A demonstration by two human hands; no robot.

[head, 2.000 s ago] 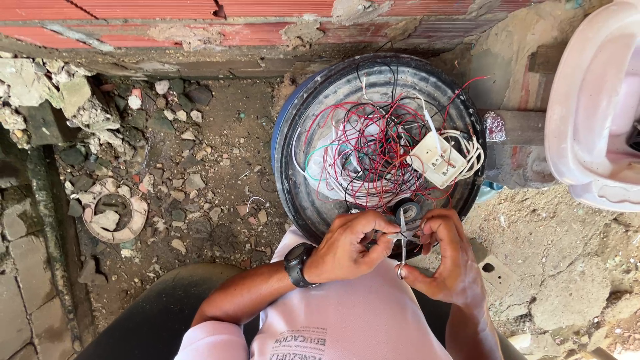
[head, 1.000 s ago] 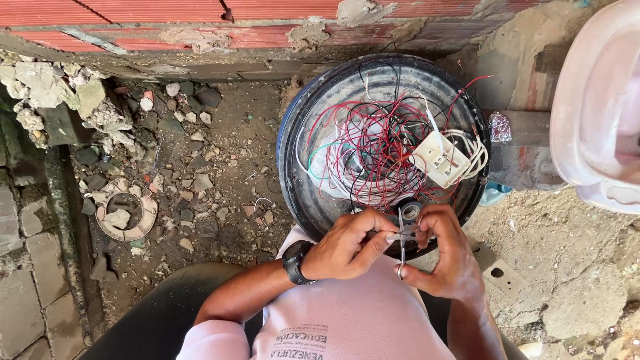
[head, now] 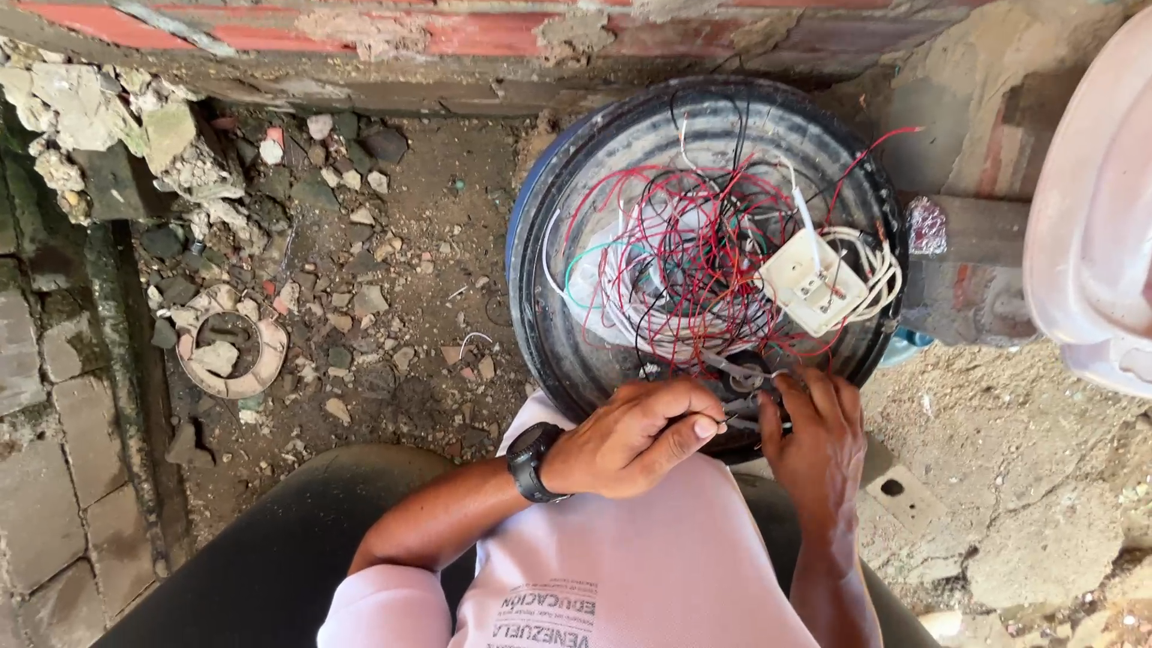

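Near the lower edge of a round black lid (head: 562, 360), my left hand (head: 639, 436) pinches a thin dark wire end between thumb and fingers. Beside it, to the right, my right hand (head: 814, 436) is at a pair of scissors (head: 742, 373), which lie over the lid with the blades pointing up and left; how firmly the fingers grip them is partly hidden. A tangle of red, black and white wires (head: 684, 261) covers the middle of the lid. On its right side rests a cream plastic electrical box (head: 810, 283) with a white cable coiled beside it.
A brick wall (head: 486, 34) runs behind the lid. Rubble (head: 360, 297) and a broken ring-shaped piece (head: 270, 346) lie on the ground at left. Crumpled foil (head: 927, 225) sits right of the lid, and a pale plastic tub (head: 1062, 243) stands at the far right.
The scissors, earlier upright between my two hands, now lie lower over the lid, pointing up and left. My right hand has turned, its fingers now reaching upward onto the lid's edge.
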